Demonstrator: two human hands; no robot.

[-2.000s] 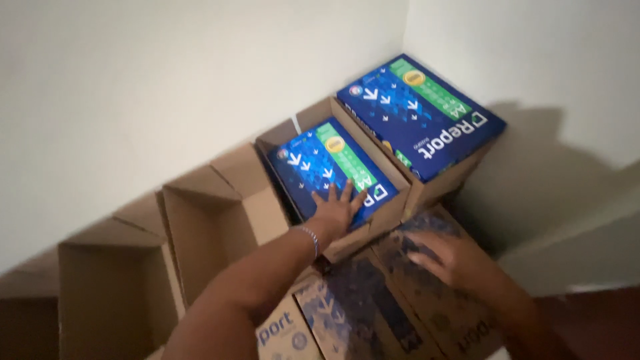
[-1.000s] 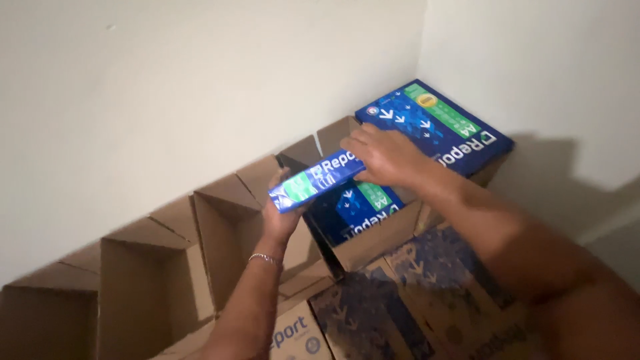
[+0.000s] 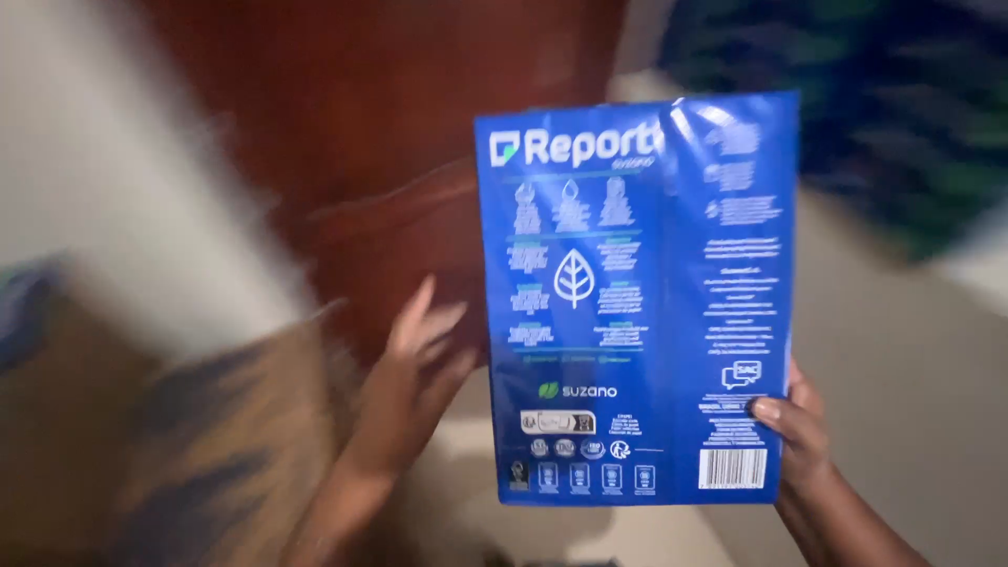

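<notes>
A blue wrapped ream of Report paper (image 3: 583, 315) is held upright in front of me, its printed back side facing the camera. My right hand (image 3: 799, 421) grips its lower right edge, thumb on the face and the other fingers behind. Just left of the ream, my left hand (image 3: 429, 339) is raised with fingers apart; it looks free of the ream, though blur hides whether a fingertip touches the edge.
A dark red surface (image 3: 378, 126) lies beyond the ream. Blurred cardboard boxes with blue print (image 3: 213, 449) are at the lower left, beside a pale wall (image 3: 157, 173). A blurred dark blue and green thing (image 3: 835, 102) is at the upper right.
One second ago both hands held a ream over the open boxes; now my right hand alone plainly holds a ream, back side showing. The view has swung away from the box row.
</notes>
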